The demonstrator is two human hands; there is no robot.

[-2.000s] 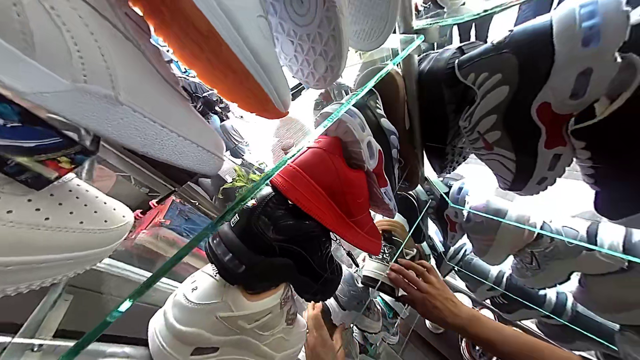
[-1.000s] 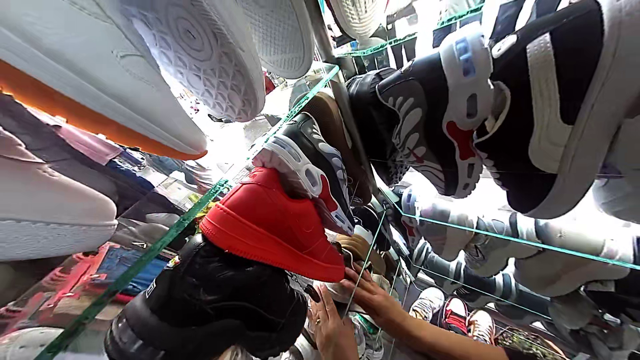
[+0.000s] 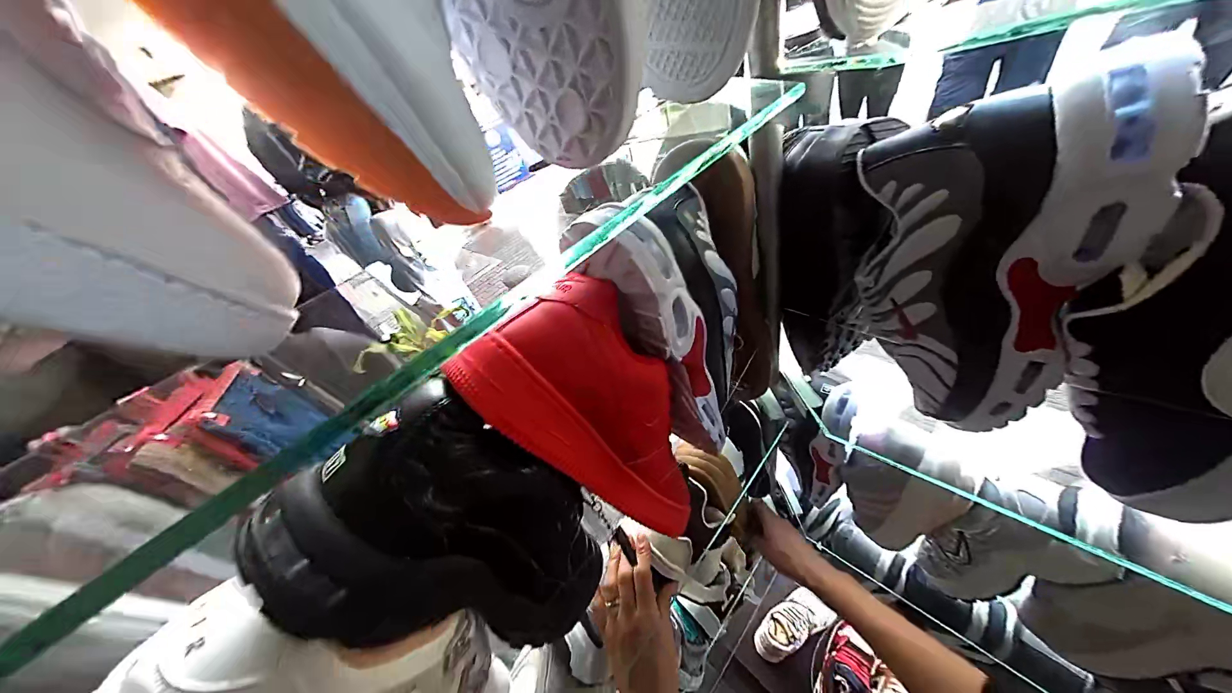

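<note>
Low in the middle, my left hand (image 3: 635,602) is raised with its fingers against a dark-and-white shoe; whether it grips the shoe is unclear. My right hand (image 3: 770,534) reaches in from the lower right to a brown shoe (image 3: 712,474), its fingertips hidden behind the shoes and glass. Above my left hand a red sneaker (image 3: 587,385) leans on a black sneaker (image 3: 423,520). A grey-and-white sneaker with a red patch (image 3: 664,308) stands behind the red one. White sneakers (image 3: 289,645) lie at the bottom left.
A glass shelf edge (image 3: 385,390) crosses diagonally from lower left to upper middle. White soles (image 3: 549,77) hang close overhead. Large black-and-grey sneakers (image 3: 953,241) fill the right, above another glass edge (image 3: 962,493). A metal post (image 3: 767,173) stands between. People's legs (image 3: 991,72) show at the top.
My right hand has moved from a dark-and-white shoe to the brown shoe, deeper among the shoes. My left hand has risen and shows more fully than two seconds ago. The view has shifted.
</note>
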